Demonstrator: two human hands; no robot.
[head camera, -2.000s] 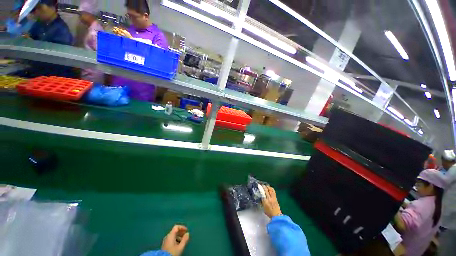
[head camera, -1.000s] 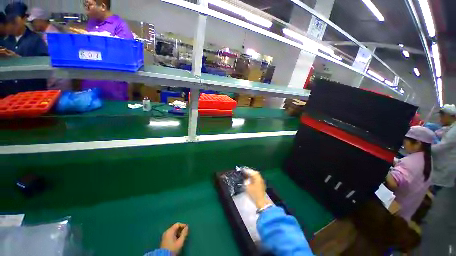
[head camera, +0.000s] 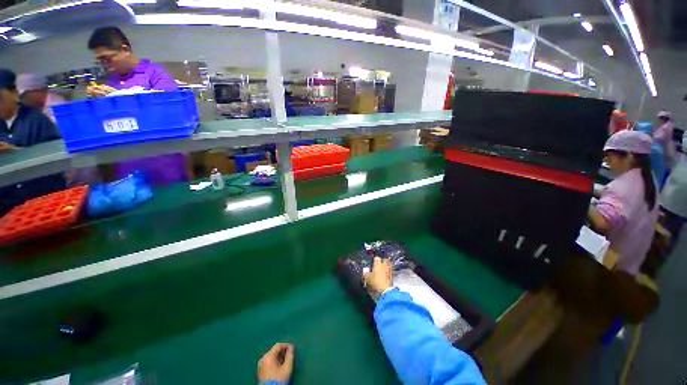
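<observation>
A black packing tray (head camera: 474, 340) lies on the green bench, with a silvery-white liner on its floor. Bagged dark units (head camera: 388, 254) in crinkled, glinting film lie at the tray's far end. My right hand (head camera: 379, 277) is over that end, its fingers down at the film; whether it grips a bag is unclear. My left hand (head camera: 276, 364) rests low over the mat with fingers curled and nothing visible in it. A small black electronic unit (head camera: 81, 328) sits on the bench at the left. The edge of a clear plastic bag (head camera: 120, 376) shows at the bottom left.
Stacked black bins (head camera: 512, 218) with a red band stand right of the tray. A raised metal shelf (head camera: 226, 137) crosses ahead, bearing a blue crate (head camera: 124, 120). Red trays (head camera: 45, 210) and a blue plastic bag (head camera: 120, 194) lie beyond. People work opposite and at right.
The view has turned and shifted, so the tray appears more slanted and more of its near end shows. My right hand stays at the tray's far end. My left hand remains over the mat.
</observation>
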